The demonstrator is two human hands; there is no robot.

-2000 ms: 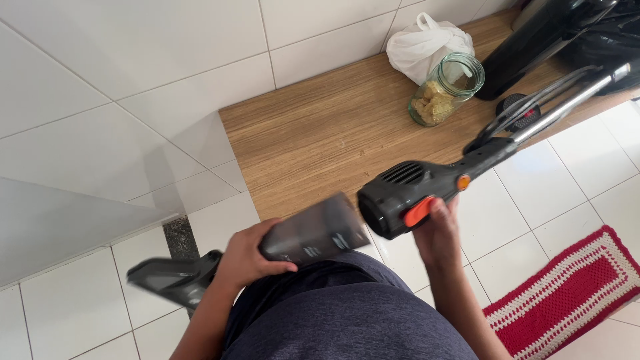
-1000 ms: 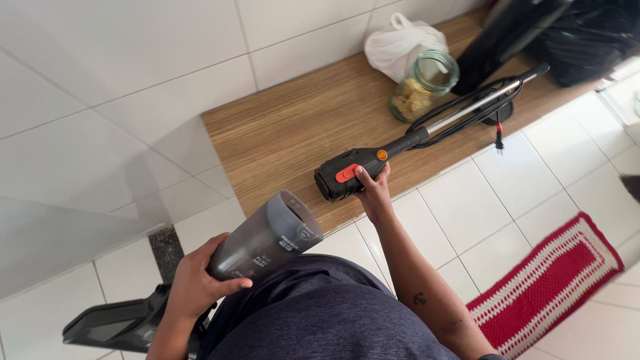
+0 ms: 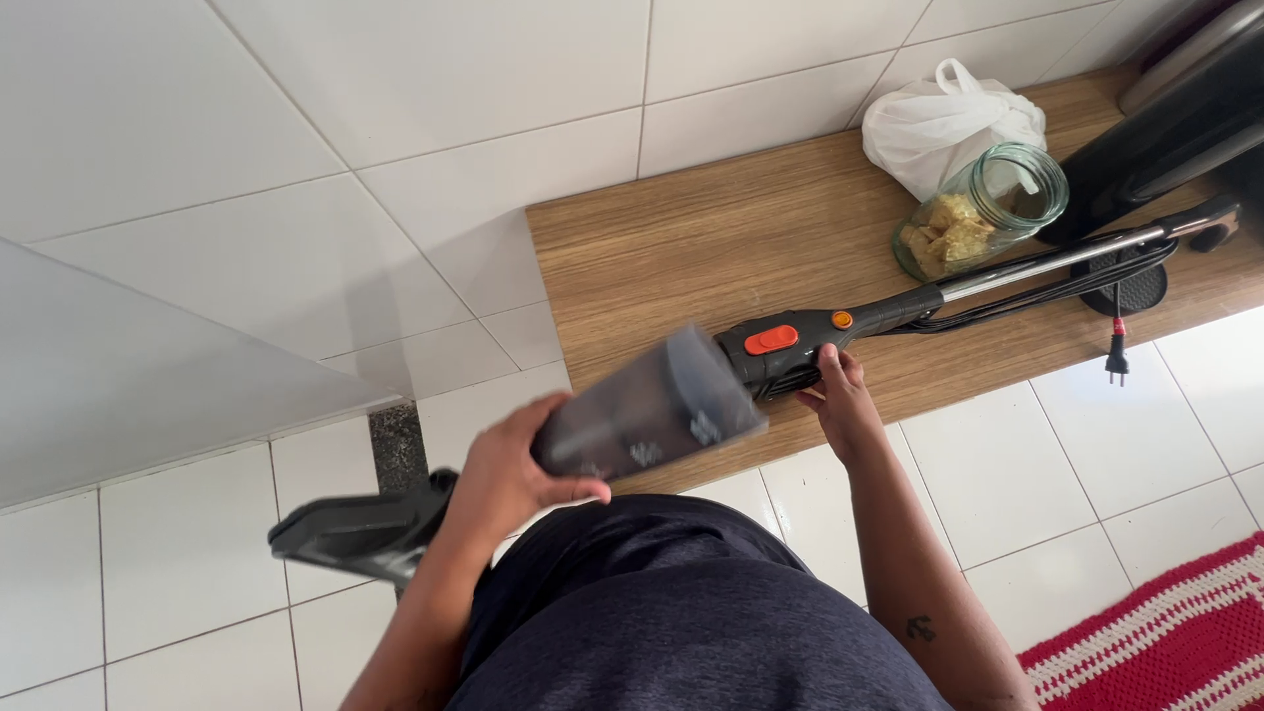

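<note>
My left hand (image 3: pixel 513 474) is wrapped around the smoky clear dust container (image 3: pixel 647 410) of a stick vacuum cleaner, slightly blurred. A black floor nozzle (image 3: pixel 360 528) extends beyond that hand at the lower left. My right hand (image 3: pixel 842 400) grips the underside of the black motor body (image 3: pixel 790 346), which has an orange-red switch and a round orange button. The container's wide end overlaps the near end of the motor body; whether they are joined cannot be told. From the body a metal tube (image 3: pixel 1047 264) with a looped black cord runs to the handle at the right.
On the wooden bench (image 3: pixel 671 247) stand a glass jar (image 3: pixel 973 217) with yellowish pieces, a knotted white plastic bag (image 3: pixel 938 118) and a black cylindrical object (image 3: pixel 1155 138). The power plug (image 3: pixel 1117 360) hangs past the bench edge. A red and white crocheted rug (image 3: pixel 1175 632) lies on the tiled floor.
Since one second ago, my left hand has tilted the container over toward the motor body, and the gap between them has closed in view. My right hand still holds the motor body.
</note>
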